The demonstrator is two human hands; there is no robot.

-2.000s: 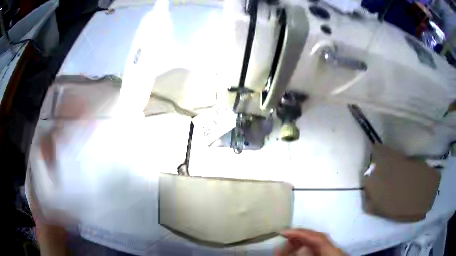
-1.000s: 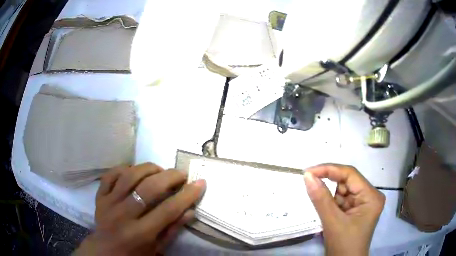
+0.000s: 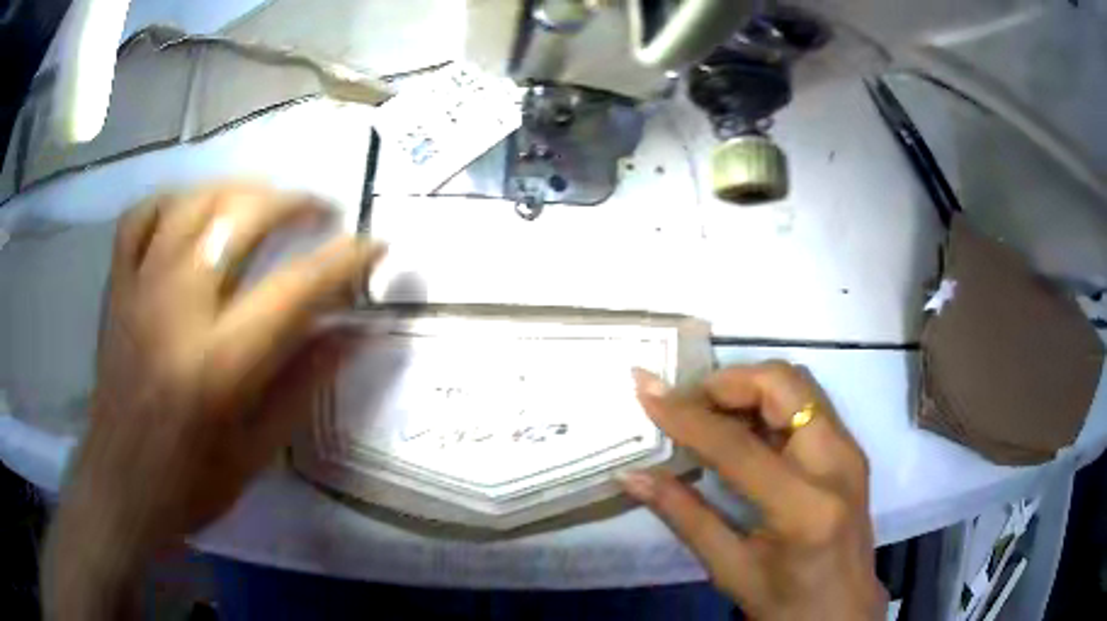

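Observation:
The white template (image 3: 498, 419), pointed at the bottom and with handwriting, lies on a beige-grey flap piece (image 3: 694, 352) near the table's front edge. The fabric shows around its edges. My right hand (image 3: 765, 473) has thumb and fingertips on the template's right end, holding it. My left hand (image 3: 225, 328) is blurred over the left end of the template and fabric; whether it grips anything cannot be told. The needle plate (image 3: 577, 146) and presser foot area lie behind the template.
A dark brown stack (image 3: 1008, 352) lies at the right. Black thread snips (image 3: 913, 146) lie under the machine arm. The knurled dial (image 3: 748, 167) hangs right of the needle. A white ticket (image 3: 443, 121) lies left of the plate. Sewn flaps (image 3: 249, 91) lie back left, a pale stack (image 3: 55, 322) at left.
The template and fabric sit further left in view. My left hand has lifted from the template's left edge and blurred. My right hand stays at the right end. The view has shifted.

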